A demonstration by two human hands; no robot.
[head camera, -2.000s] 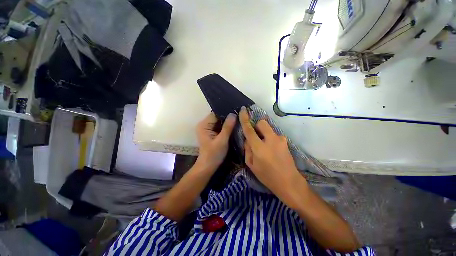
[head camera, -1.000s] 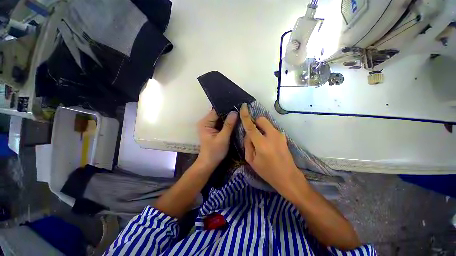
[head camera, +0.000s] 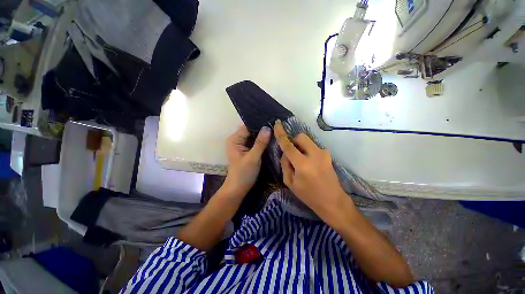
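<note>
A dark cuff (head camera: 258, 104) lies on the white table near its front edge, joined to a grey striped sleeve panel (head camera: 351, 182) that runs down to the right over the table edge. My left hand (head camera: 246, 156) grips the cuff's lower edge between thumb and fingers. My right hand (head camera: 308, 166) holds the cloth at the seam, its index fingertip close to my left thumb. Both hands are bare. The cloth under my palms is hidden.
The white sewing machine (head camera: 440, 28) stands at the right, with a lamp (head camera: 347, 49) left of the needle area. A grey and dark sleeve pile (head camera: 124, 51) lies at the left. Below it is a white plastic bin (head camera: 72, 166) with a sleeve (head camera: 144, 217) over its edge.
My fingers have shifted very slightly at the seam. Both hands keep hold of the cloth in nearly the same place, and the view has moved a little.
</note>
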